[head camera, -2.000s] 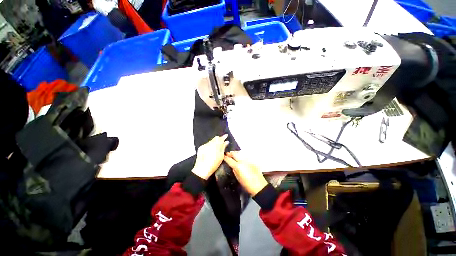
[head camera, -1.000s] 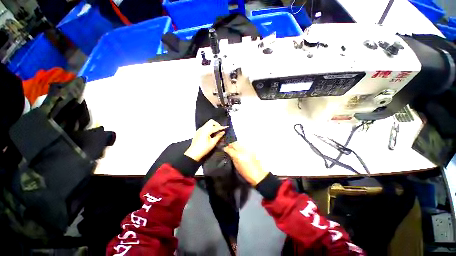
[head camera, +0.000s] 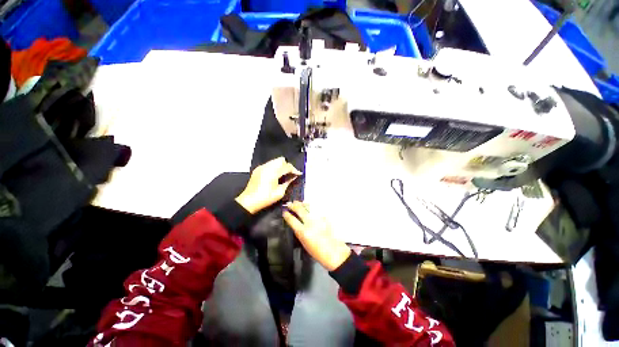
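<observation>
A black fabric panel (head camera: 270, 139) lies under the needle area of the white sewing machine (head camera: 434, 88) and runs down over the table edge onto the lap. My left hand (head camera: 268, 185) pinches the panel a little in front of the presser foot (head camera: 307, 135), thumb and forefinger near its right edge. My right hand (head camera: 315, 234) holds the same edge lower down, close to the table's front edge. The hands are apart. The needle tip is too small to make out.
A black cord (head camera: 434, 223) and a slim metal tool (head camera: 514, 213) lie right of the needle. A dark fabric heap (head camera: 41, 169) is at the left, orange fabric (head camera: 47, 57) behind it. Blue crates (head camera: 163, 30) stand behind the table. A cardboard box (head camera: 512, 325) is below right.
The view has shifted and turned. The black panel's upper part now lies slanted, its edge running straight down from the needle. My right hand sits lower along the edge, farther from my left hand.
</observation>
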